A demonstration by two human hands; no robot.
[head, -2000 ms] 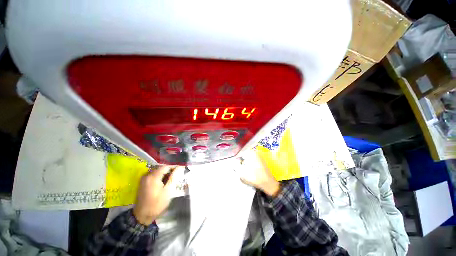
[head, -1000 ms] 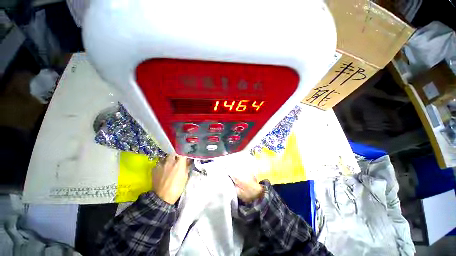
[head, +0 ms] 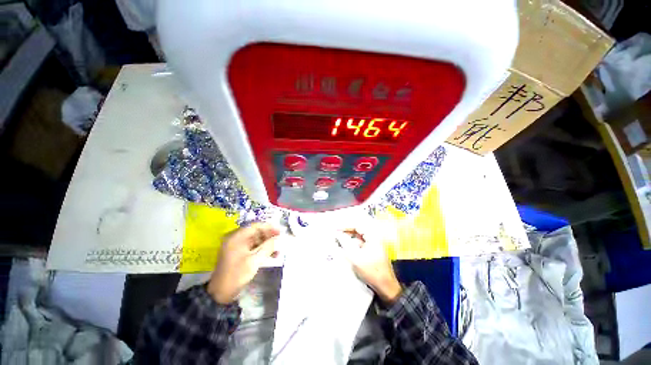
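A pale garment (head: 314,299) runs from the lap up under the white machine head (head: 357,21). The red control panel (head: 421,85) shows 1464. My left hand (head: 239,262) is at the garment's left edge, thumb and fingers close together; I cannot tell if it pinches cloth or a small part. My right hand (head: 372,267) holds the garment at its right side, fingertips bent over the cloth, partly washed out by glare. A small dark metal part (head: 301,221) shows between the hands, below the panel. The contact point of the press is hidden by the head and glare.
Heaps of shiny silver-blue parts lie left (head: 207,171) and right (head: 420,178) of the head, with a round dish (head: 163,158) at the left. Yellow sheets (head: 203,239) mark the table front. A pale garment pile (head: 517,299) and a carton (head: 528,107) are at the right.
The view has shifted, so the head sits farther right. My left hand has drawn back from the machine tip, its fingers now visible. My right hand's fingers have spread. The counter still reads 1464.
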